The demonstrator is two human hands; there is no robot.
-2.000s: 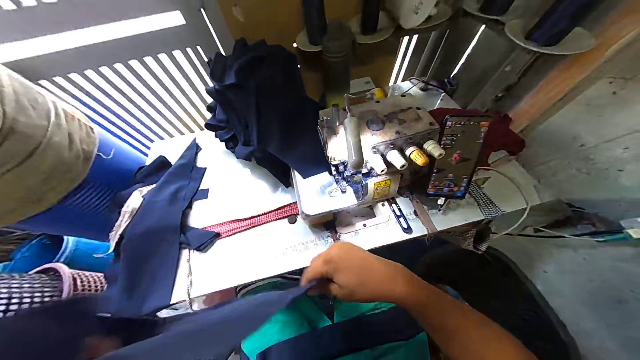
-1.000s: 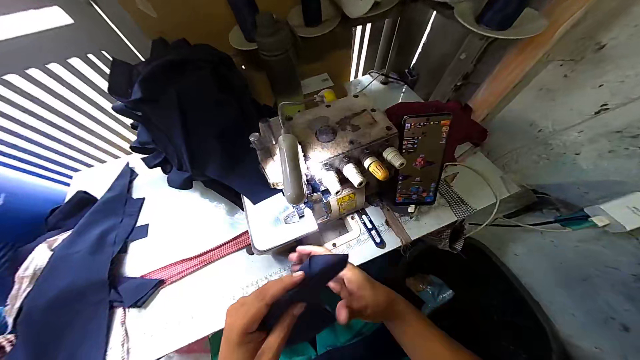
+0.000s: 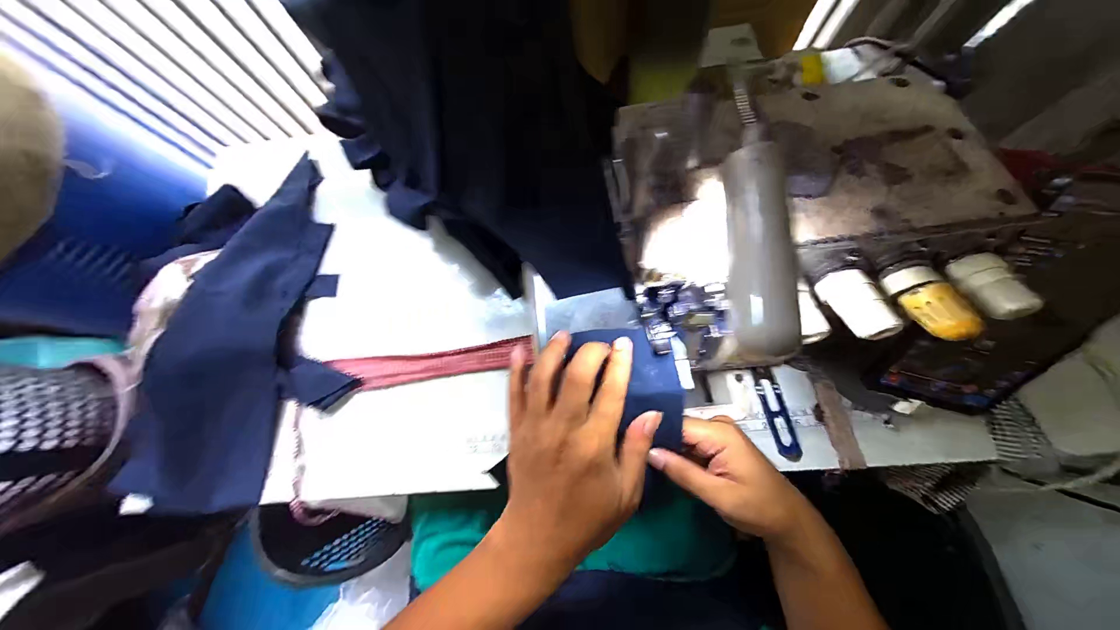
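Observation:
A navy fabric piece [image 3: 654,385] lies on the metal plate at the left of an overlock sewing machine [image 3: 857,157], its far edge close to the presser foot area [image 3: 661,328]. My left hand [image 3: 573,429] rests flat on this piece, fingers slightly apart, pressing it down. At the near right edge of the piece, my right hand [image 3: 731,472] pinches the fabric between thumb and fingers. A red patterned strip [image 3: 429,366] runs along the table to the left of my left hand. Whether the needle touches the fabric cannot be told.
A large navy fabric pile [image 3: 490,131] lies behind the plate. Navy cut pieces [image 3: 219,350] hang over the left of the white table [image 3: 411,446]. Dials [image 3: 936,302] line the machine's front. A phone [image 3: 945,372] stands at right, and a plastic basket [image 3: 57,429] is at far left.
Both hands have moved up to the machine's plate with the navy piece, which was held folded in front of the table a second ago. The view has moved markedly closer to the machine.

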